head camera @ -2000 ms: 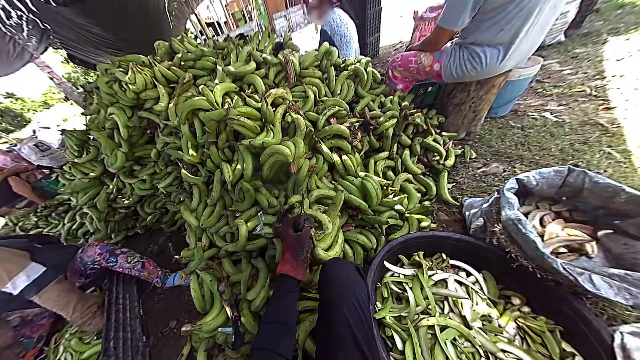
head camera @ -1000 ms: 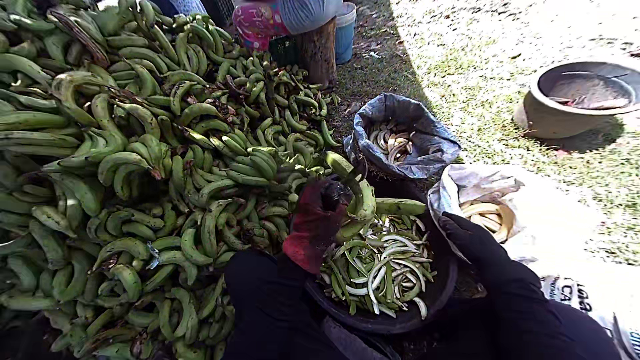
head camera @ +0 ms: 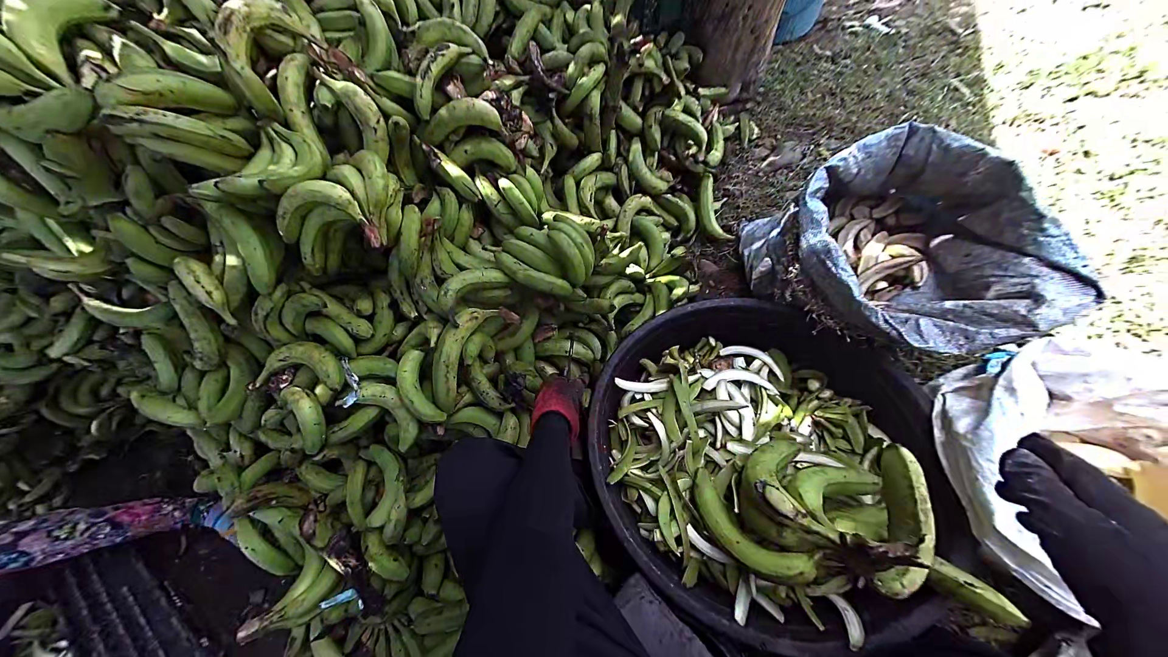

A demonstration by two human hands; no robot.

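My left hand (head camera: 558, 401), in a red glove with a dark sleeve, is at the edge of a large pile of green plantains (head camera: 319, 219), beside the dark tub; its fingers are mostly hidden. A thin dark thing shows just above it, too unclear to name. The black round tub (head camera: 602, 456) holds green peels and pale strips (head camera: 671, 429), with a bunch of green plantains (head camera: 766, 538) lying on them. My right hand (head camera: 1045, 479), in a black glove, is at the white sack (head camera: 976, 456); its grip is unclear. Pale peeled pieces (head camera: 1095, 452) show inside that sack.
A grey-blue sack (head camera: 985, 219) with peeled pieces stands open behind the tub. A wooden stump (head camera: 730, 41) and part of a blue bucket (head camera: 798, 18) are at the top. A patterned sleeve (head camera: 100, 529) and a dark ribbed crate (head camera: 123, 602) are at lower left.
My left hand has let go of the plantain bunch it held over the tub and moved left to the pile. The bunch lies in the tub. My right hand stays by the white sack.
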